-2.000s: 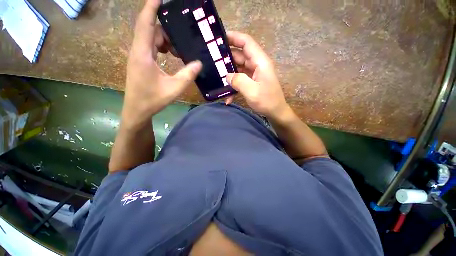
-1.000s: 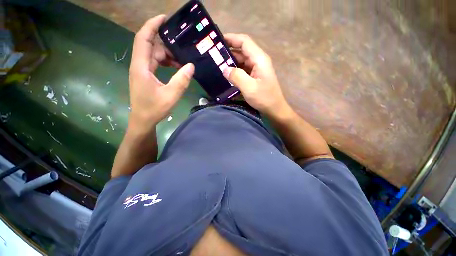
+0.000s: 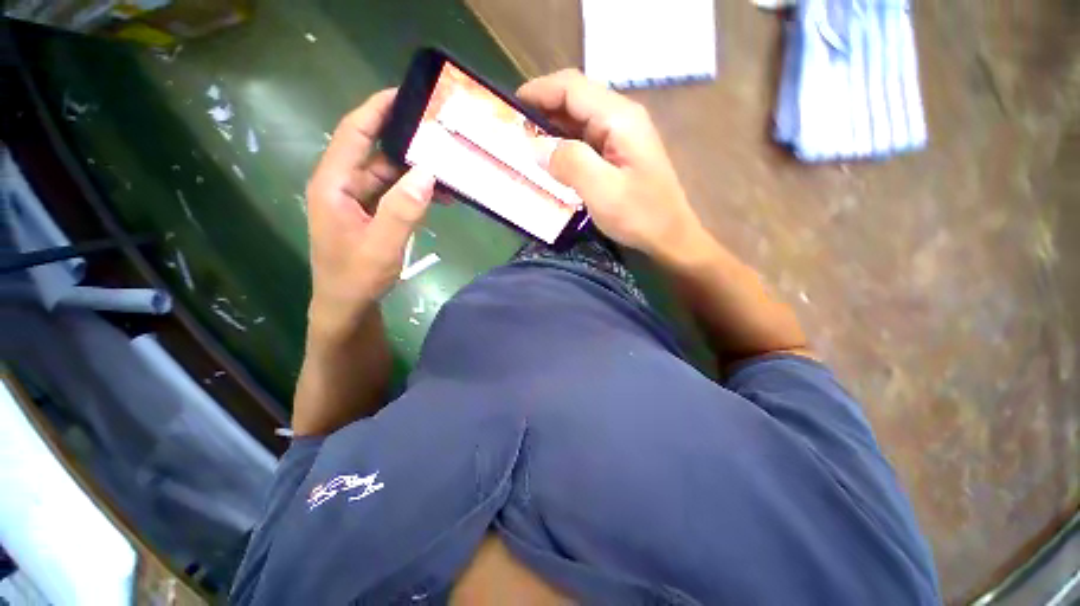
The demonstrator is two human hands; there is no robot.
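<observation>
A black smartphone (image 3: 492, 154) with a bright lit screen is held in front of my waist, tilted sideways. My left hand (image 3: 365, 195) is bare and grips the phone's left end, its thumb at the screen's lower edge. My right hand (image 3: 622, 160) is bare and holds the phone's right end, its thumb over the screen. The fingers behind the phone are partly hidden.
A brown worn table (image 3: 947, 296) lies to the right. On it are a white piece with a striped edge (image 3: 650, 42) and a blue-and-white striped fabric bundle (image 3: 853, 83). The green floor (image 3: 267, 130) has white scraps. Pale rolls (image 3: 113, 298) lie at the left.
The phone has turned closer to horizontal, and its screen has gone from mostly dark to bright. The view has swung, with striped fabric now showing at the top right. Both hands still hold the phone.
</observation>
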